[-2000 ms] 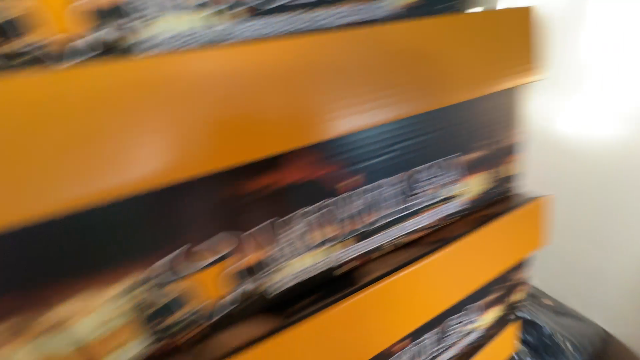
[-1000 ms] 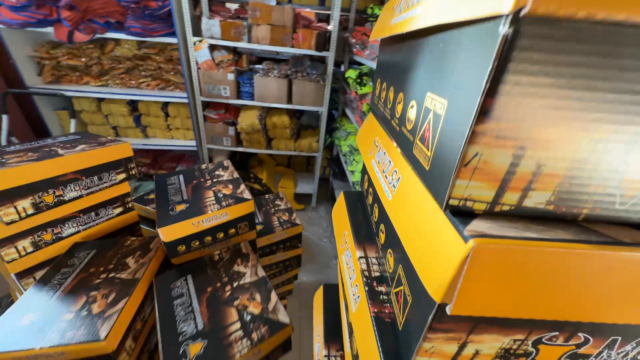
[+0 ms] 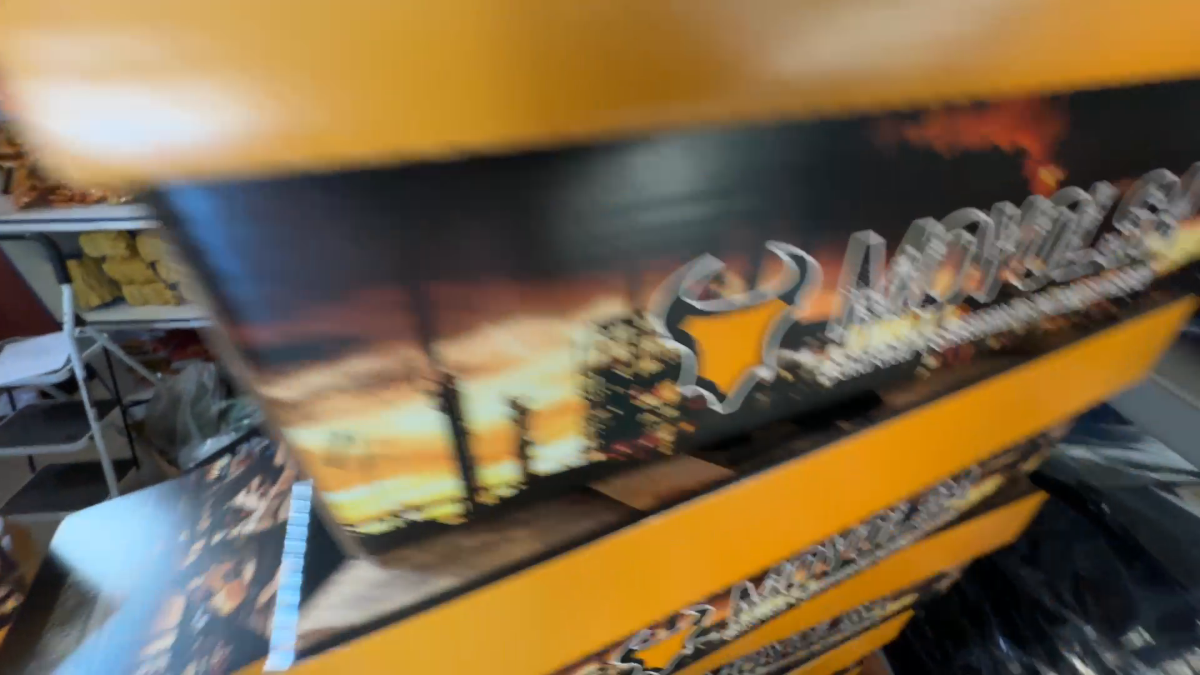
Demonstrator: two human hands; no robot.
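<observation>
Neither my left hand nor my right hand shows in the head view. A printed cardboard box (image 3: 525, 375) with an orange lid and a dark industrial sunset picture fills most of the frame, very close and blurred. Its side bears a bull's-head logo and large lettering. Below it, more boxes of the same print (image 3: 806, 581) are stacked, their orange edges showing at the lower right. At the lower left lies another printed box top (image 3: 178, 562), with a pale blue strip (image 3: 291, 572) beside the large box.
A folding step ladder (image 3: 80, 375) stands at the left. Behind it, a shelf (image 3: 84, 220) holds yellow bundles (image 3: 127, 270). A clear plastic bag (image 3: 197, 412) sits on the floor near the ladder. Black plastic wrapping (image 3: 1078, 553) lies at the lower right.
The view has swung strongly. A second ago it showed box stacks on both sides and shelving behind; now one box side fills most of it.
</observation>
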